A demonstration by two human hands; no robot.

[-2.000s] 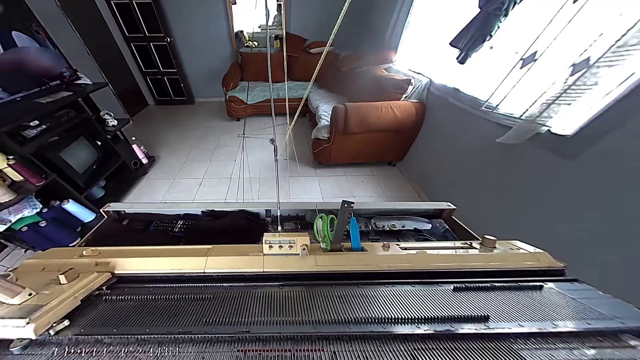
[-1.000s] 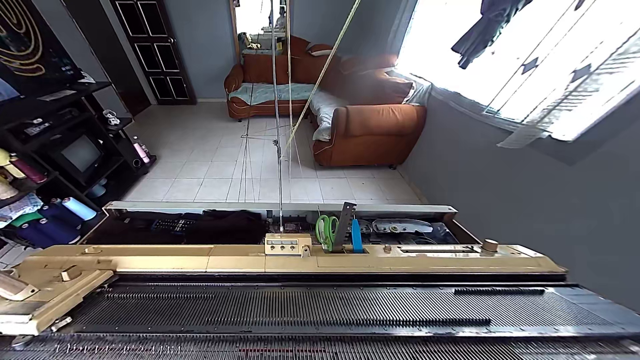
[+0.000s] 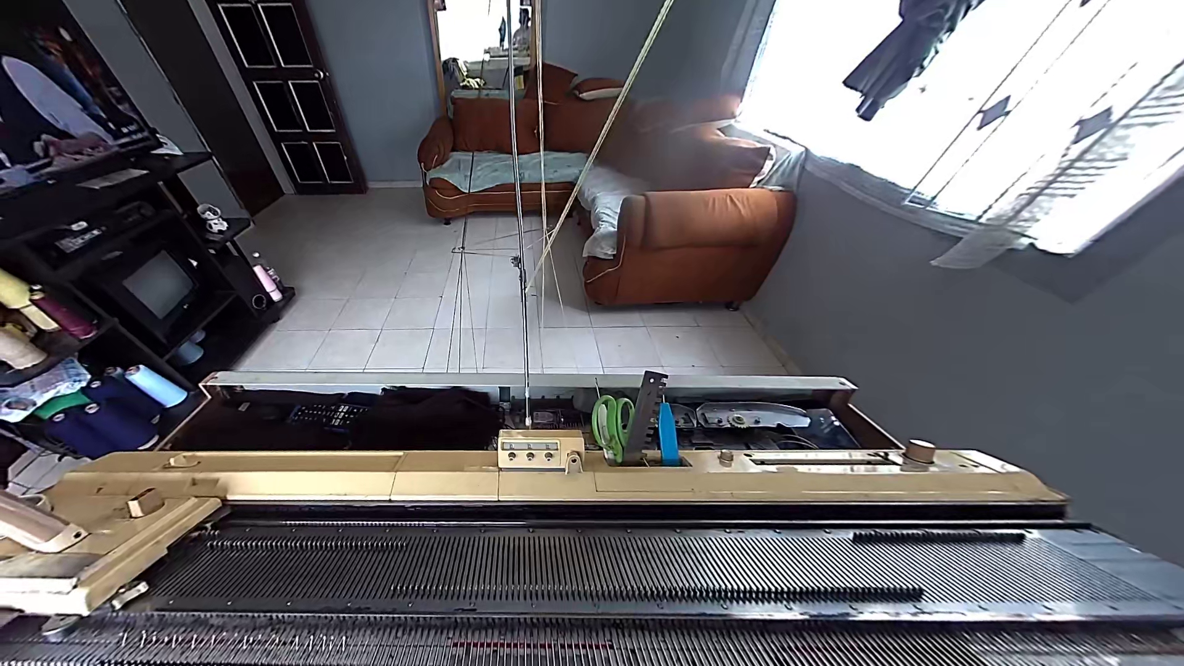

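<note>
Neither my left hand nor my right hand shows in the head view. A knitting machine's needle bed [image 3: 647, 562] spans the bottom, with a cream carriage [image 3: 139, 546] at its left end. A second needle bed [image 3: 388, 636] lies along the lower edge. On the cream rear cover [image 3: 444, 483] sits a small row counter [image 3: 539, 450]. Just right of it stand green-handled scissors [image 3: 610, 427], a dark notched strip [image 3: 645, 418] and a blue tool [image 3: 668, 435]. Yarn strands rise from a thin metal rod [image 3: 524, 333] behind the machine.
Behind the machine is an open tray [image 3: 277, 379] holding dark cloth [image 3: 425, 416] and metal parts. Cones of yarn [image 3: 102, 416] stand on a black shelf unit [image 3: 176, 342] at left. Orange sofas [image 3: 703, 245] are across the tiled floor, and a bright window [image 3: 925, 111] is at right.
</note>
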